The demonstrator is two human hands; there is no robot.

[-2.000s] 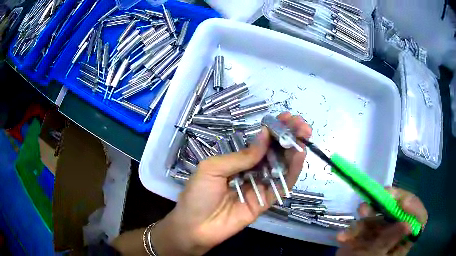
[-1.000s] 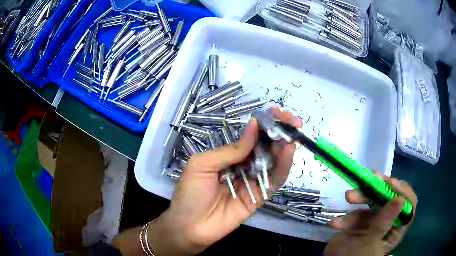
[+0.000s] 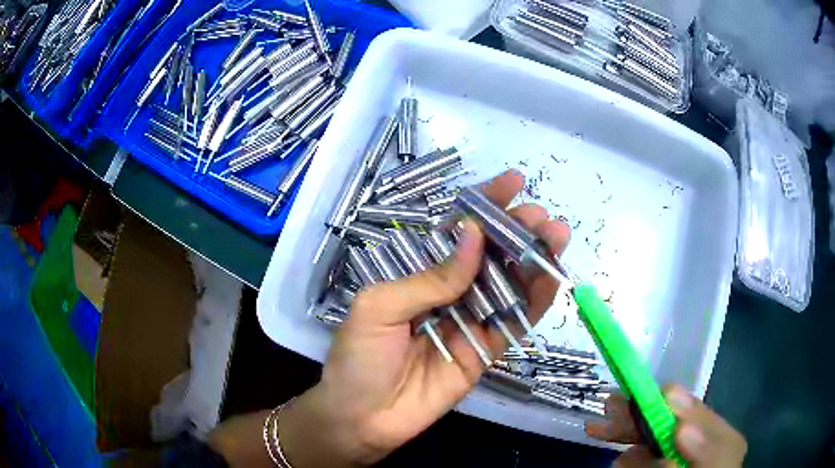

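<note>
My left hand (image 3: 403, 356) holds several metal cylinders over the white tray (image 3: 705, 274). One cylinder (image 3: 497, 224) lies between thumb and fingers, its thin pin towards the lower right; the others sit in the palm with pins pointing down. My right hand (image 3: 682, 434), cut off by the bottom edge, holds a utility knife (image 3: 623, 361) with a bright green handle. The knife's front end is at the pin of the held cylinder; the blade is hard to make out. Loose cylinders (image 3: 417, 169) lie in the tray's left part and near its front wall, with dark curled trimmings (image 3: 595, 187) on its floor.
Blue trays (image 3: 206, 174) of cylinders stand at the left. A clear box (image 3: 632, 55) of cylinders is behind the tray, and another clear box (image 3: 778, 210) stands at the right. An open cardboard box (image 3: 146, 320) is below the bench edge at lower left.
The cylinder at my left fingertips has tilted to show more of its side. My right hand has moved down and left, and the knife now stands steeper.
</note>
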